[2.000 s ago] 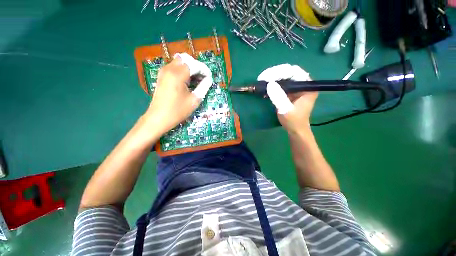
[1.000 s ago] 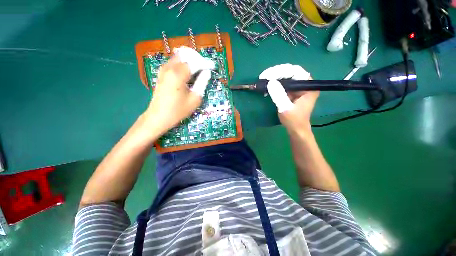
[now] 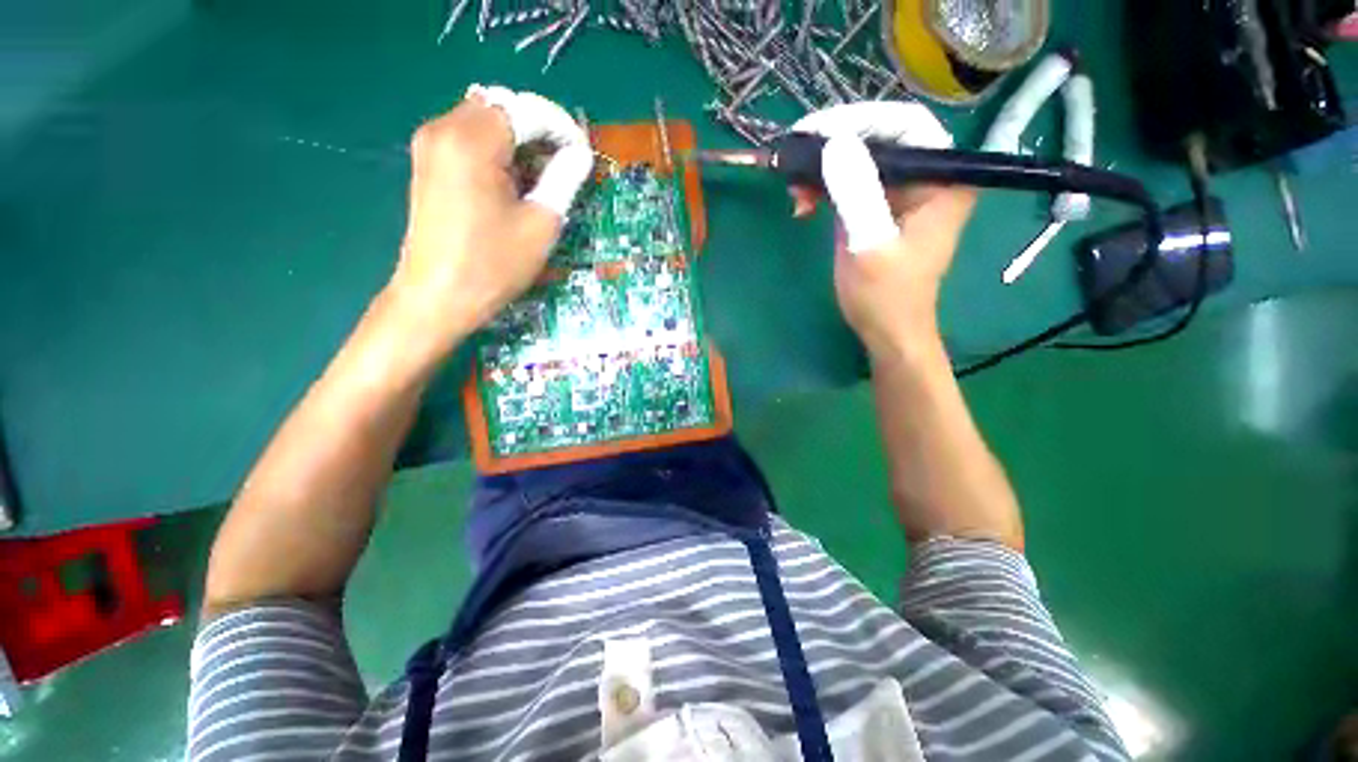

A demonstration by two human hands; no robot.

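The green circuit board panel (image 3: 596,350) lies on the orange fixture (image 3: 596,453), whose rim shows around it. Twisted metal leads (image 3: 663,137) stick out at the panel's far edge. My left hand (image 3: 492,209), with white finger cots, is over the panel's far left corner and hides it. Its thumb and fingertips meet; a thin pale strand seems to run from it, but I cannot see clearly what is pinched. My right hand (image 3: 894,194), also with white cots, grips the black soldering iron (image 3: 953,164). The iron's metal tip points left, close to the panel's far right corner.
A pile of twisted leads (image 3: 775,60) lies beyond the fixture, beside a yellow-rimmed solder spool (image 3: 968,42). A white-handled tool (image 3: 1075,127) lies to the right. Farther right are a black box (image 3: 1236,75) and a small black holder (image 3: 1154,265). A red stool (image 3: 82,596) is at lower left.
My left hand has moved away from me and left, from the panel's upper middle to its far left corner. My right hand and the iron have moved away from me, towards the far edge.
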